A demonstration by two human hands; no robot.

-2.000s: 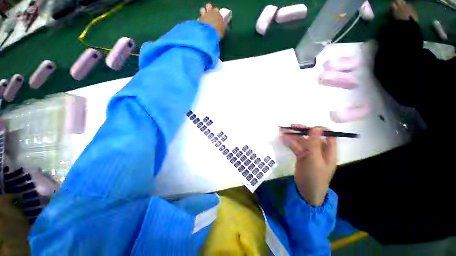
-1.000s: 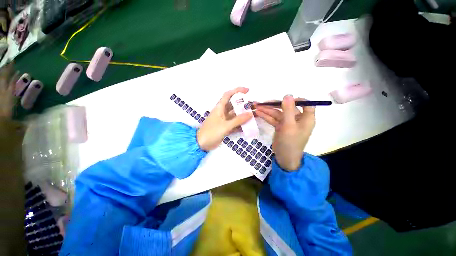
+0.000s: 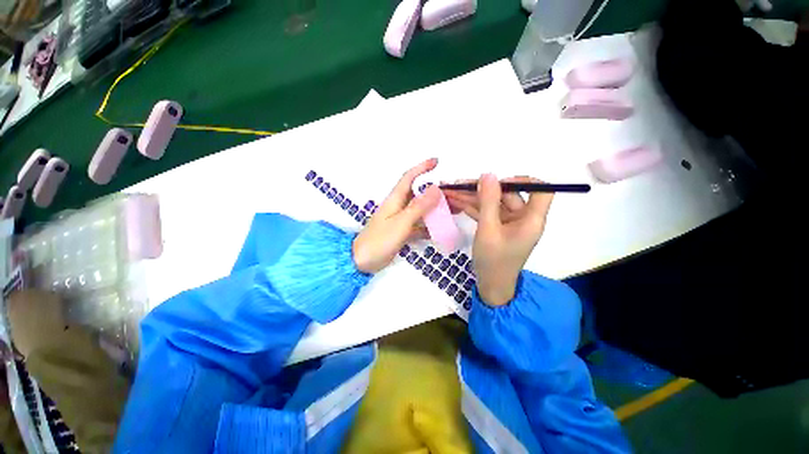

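Note:
My left hand (image 3: 390, 226) holds a pink housing (image 3: 443, 225) above the white surface, its thumb lying on the upper end. My right hand (image 3: 507, 226) holds the black tweezers (image 3: 550, 187) level, with the tip at the upper end of the housing. A small dark label shows at that end, beside the tweezers' tip; whether it is stuck down I cannot tell. The white label sheet with rows of dark labels (image 3: 450, 274) lies below my hands and is partly hidden by them.
Pink housings (image 3: 161, 130) stand spaced along the green belt (image 3: 266, 62). More housings (image 3: 596, 104) lie on the white surface at right, near the slanted grey post (image 3: 547, 44). A clear blister tray (image 3: 80, 266) is at left, with a neighbour's sleeve (image 3: 62, 355) over it. A dark-clothed person is at right.
Since two seconds ago my left hand has come back from the belt with a housing. My right hand has moved left to it with the tweezers. In the last second the left thumb has moved over the housing's end.

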